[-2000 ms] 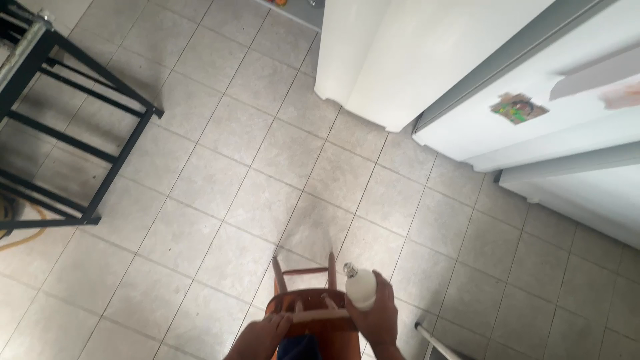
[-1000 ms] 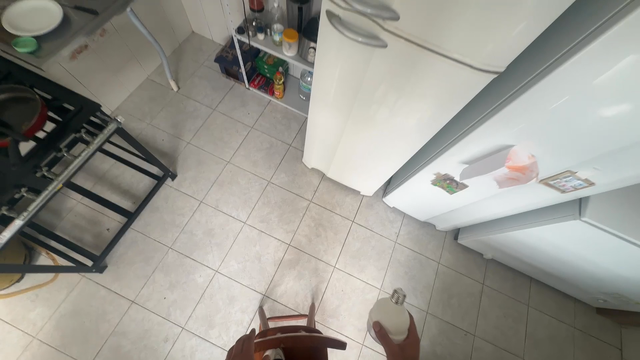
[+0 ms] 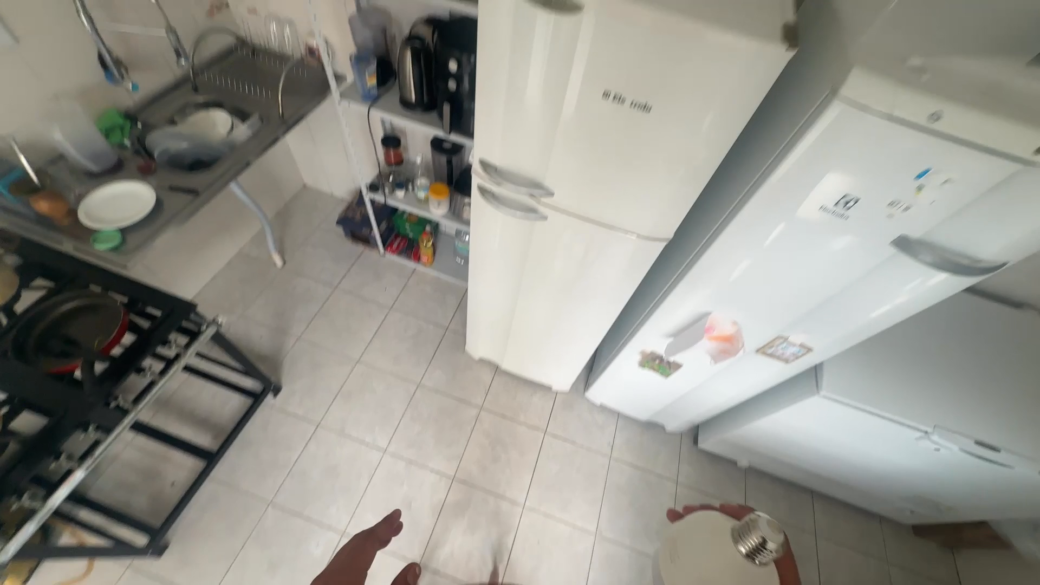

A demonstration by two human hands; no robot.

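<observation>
A white light bulb (image 3: 703, 548) with a metal screw base is in my right hand (image 3: 784, 561) at the bottom right of the head view, its base tilted up and to the right. My fingers wrap around its far side. Left of it, at the bottom edge, my left hand (image 3: 366, 552) is raised over the tiled floor with fingers apart and nothing in it. Only part of each hand shows. A small dark tip at the bottom edge between the hands is too little to identify clearly.
Two white refrigerators (image 3: 561, 292) (image 3: 731, 268) and a white chest freezer (image 3: 821, 447) line the right. A black metal stove (image 3: 187, 357) with a pan (image 3: 69, 333) stands left, below a sink counter (image 3: 179, 207). Shelves (image 3: 406, 199) hold jars and appliances.
The view has tilted up strongly. The wooden chair seen under my hands earlier is almost wholly out of view. My left hand has come off the chair; the bulb remains in my right hand.
</observation>
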